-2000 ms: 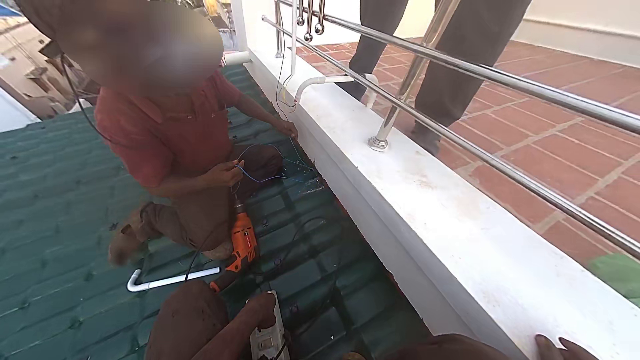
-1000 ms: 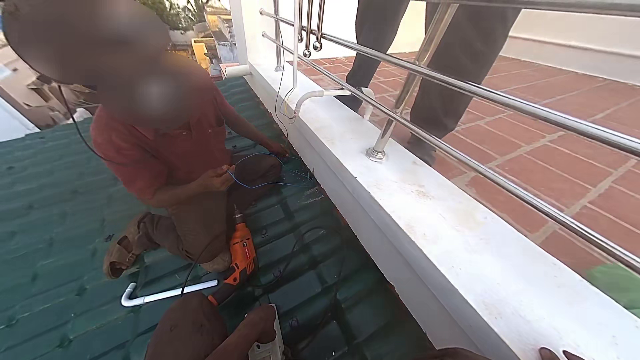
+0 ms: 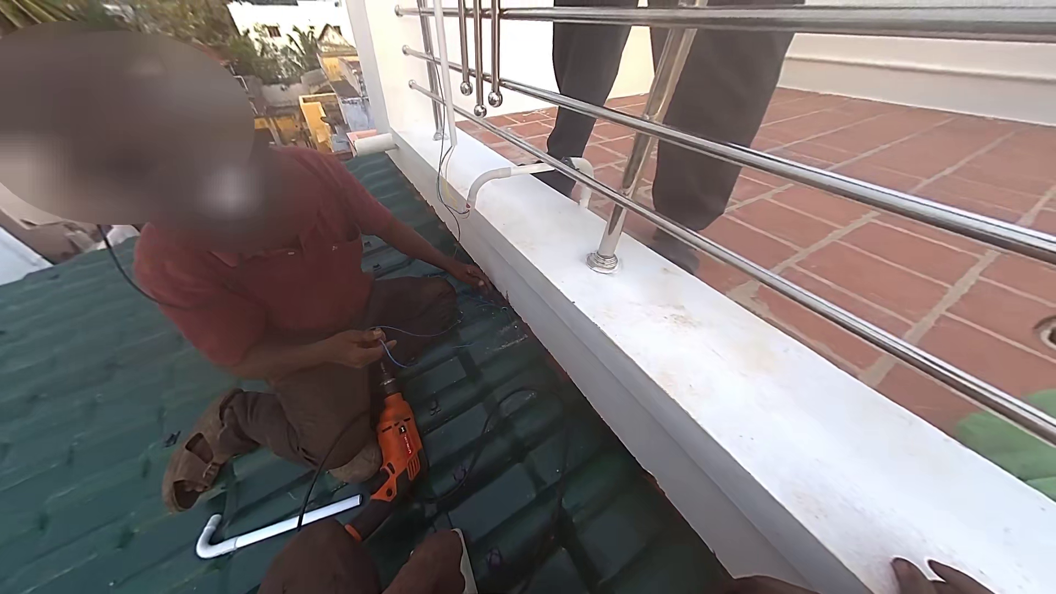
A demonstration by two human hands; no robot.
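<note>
At the bottom edge, my left hand (image 3: 431,564) is around a pale, flat-sided object (image 3: 467,564), most of which is hidden or cut off. My right hand (image 3: 940,577) rests with its fingers apart on the white parapet ledge (image 3: 709,363). Left of the ledge, a co-worker in a red shirt (image 3: 272,289) crouches on the green roof and holds a thin blue wire (image 3: 417,332) in one hand; the other hand is low beside the parapet wall. An orange power drill (image 3: 400,441) lies between us, its bit toward the co-worker's hand.
A bent white pipe (image 3: 272,535) lies on the ribbed green roof (image 3: 82,396) beside the drill. A black cable (image 3: 487,425) crosses the roof. Steel railings (image 3: 759,161) stand on the ledge; behind them a person's legs (image 3: 709,124) stand on red tiles. Another white pipe (image 3: 495,175) bends over the ledge.
The co-worker's hand near the wall has moved down toward the roof beside the parapet. My right hand stays on the ledge, and the drill lies where it was.
</note>
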